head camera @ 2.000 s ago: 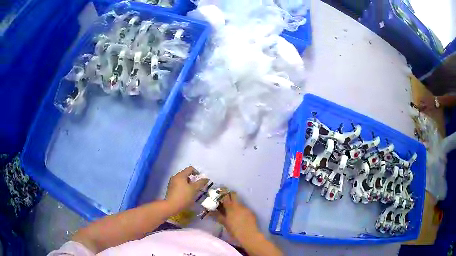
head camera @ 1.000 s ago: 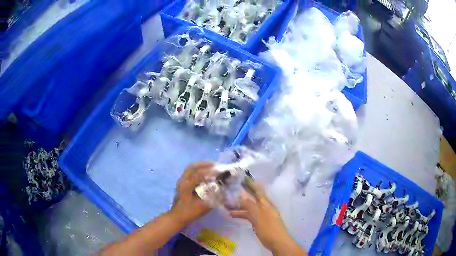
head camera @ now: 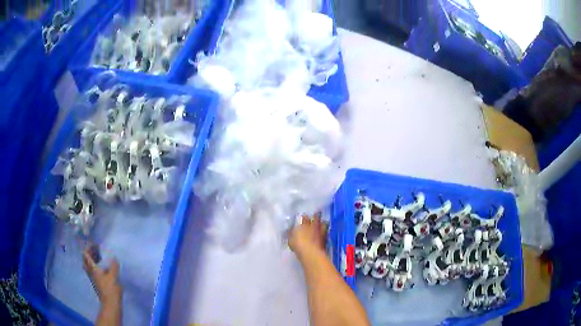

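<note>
My left hand (head camera: pixel 102 274) is over the bare liner in the left blue tote (head camera: pixel 181 213), fingers apart and empty, just below the rows of bagged white-and-black products (head camera: pixel 114 162). My right hand (head camera: pixel 309 233) is at the lower right edge of the heap of clear poly bags (head camera: pixel 274 146), beside the supply tote; its fingertips are partly hidden and I cannot tell if they grip a bag. The supply blue tote (head camera: pixel 341 223) holds rows of bare white-and-black products (head camera: pixel 439 239) and has a red tag (head camera: pixel 350 260) on its rim.
Another blue tote with bagged products (head camera: pixel 143 44) stands at the upper left. A blue tote (head camera: pixel 334 99) lies under the top of the bag heap. Stacked blue totes (head camera: pixel 459 38), brown board (head camera: pixel 509 130) and a dark-haired person's head (head camera: pixel 554 95) are at the right.
The bagged product has left my hands. My left hand has moved into the left tote and opened. My right hand has moved to the bag heap. The view has shifted.
</note>
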